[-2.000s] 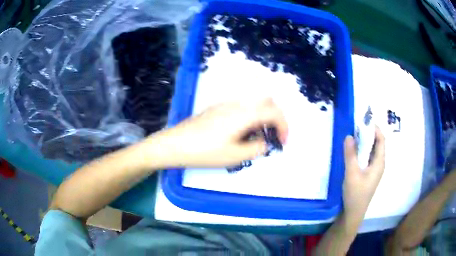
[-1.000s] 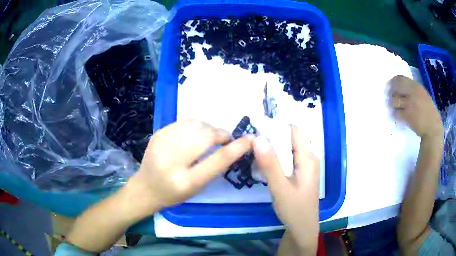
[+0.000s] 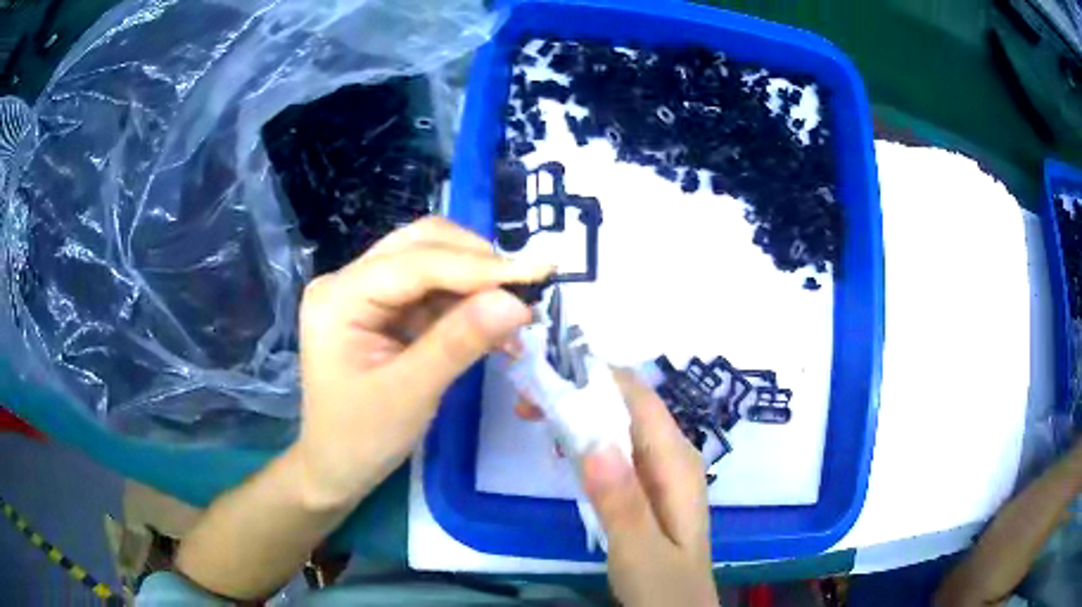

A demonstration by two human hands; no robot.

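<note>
My left hand [image 3: 398,344] pinches a black moulded shot [image 3: 552,213] by its runner end, above the left side of the blue tray [image 3: 857,296]. My right hand [image 3: 647,486] holds the white-wrapped side cutters [image 3: 575,403], jaws up against the runner near my left fingertips. Whether the jaws are closed cannot be told. Several more moulded shots [image 3: 724,397] lie piled on the white liner [image 3: 676,261], right of my right hand. Small cut black parts [image 3: 700,119] are heaped at the far end of the tray.
A clear plastic bag [image 3: 154,237] with a dark mass of mouldings [image 3: 350,166] stands left of the tray. A white pad [image 3: 949,332] lies under and right of it. At the right edge are another blue tray [image 3: 1060,273] and another person's forearm [image 3: 1020,522].
The cutters, earlier lying on the liner, are now in my right hand. My left hand has lifted one shot. The other shots now lie right of my hands. The other person's hand has left the pad.
</note>
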